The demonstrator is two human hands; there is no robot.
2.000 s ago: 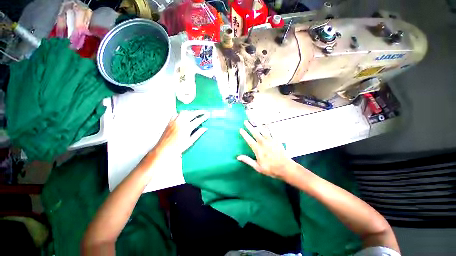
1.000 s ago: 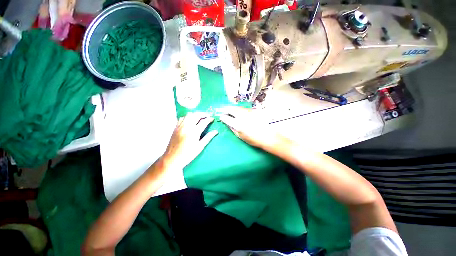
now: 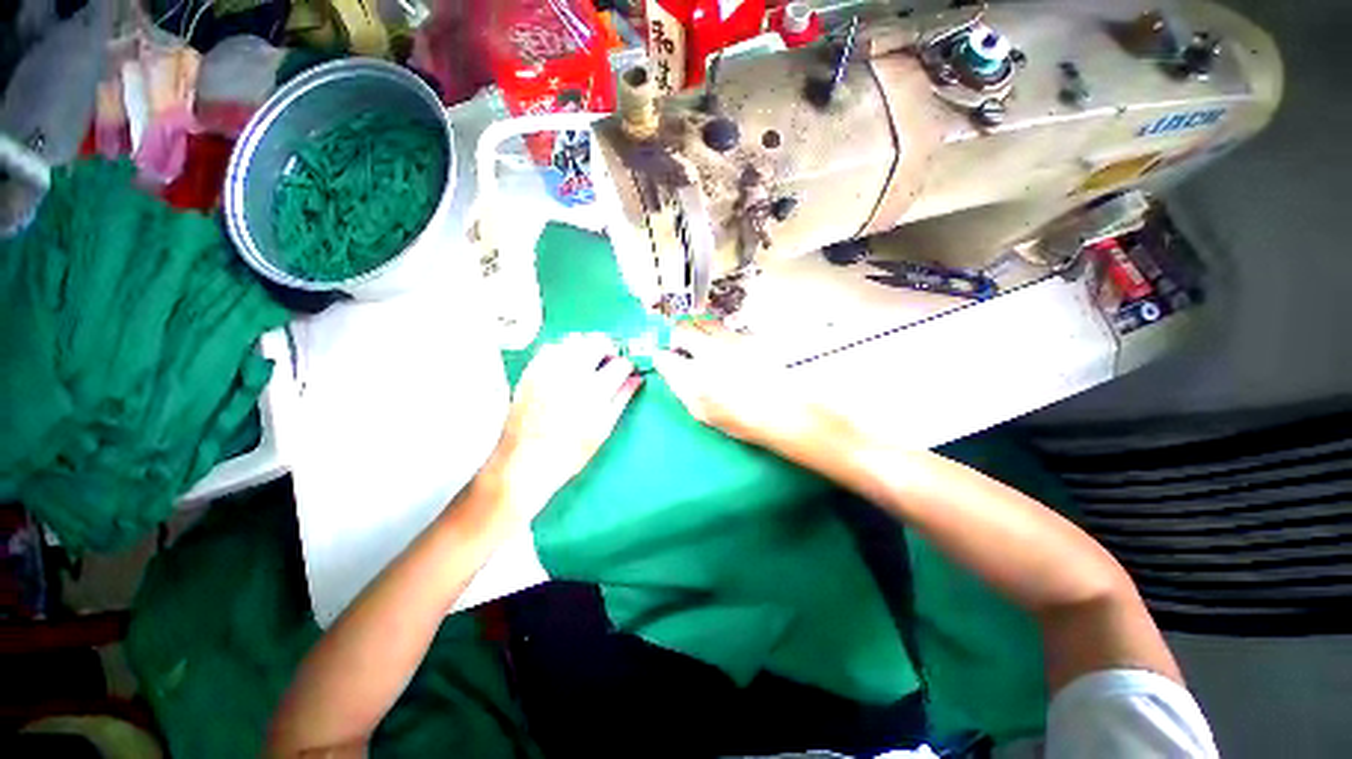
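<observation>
A green cloth panel [image 3: 697,519] lies under the sewing machine [image 3: 949,134] and hangs over the table's front edge. My left hand [image 3: 568,398] lies on the cloth just in front of the needle area, its fingertips closed on the cloth. My right hand [image 3: 719,378] is close beside it on the right, its fingertips on the cloth's edge by the presser foot [image 3: 679,307]. Bright glare washes out the cloth between my fingertips, so the exact grip and the needle are hard to see.
A metal bowl [image 3: 341,178] of green strips stands left of the machine, with heaped green pieces [image 3: 126,356] beyond it. The white lamp [image 3: 509,252] stands left of the needle. Snips [image 3: 931,277] lie on the bed. Red-labelled bottles [image 3: 546,60] stand behind.
My hands have come together near the needle; my right hand has moved left from lying spread on the cloth. My left fingers have drawn closer together. The view has shifted a little.
</observation>
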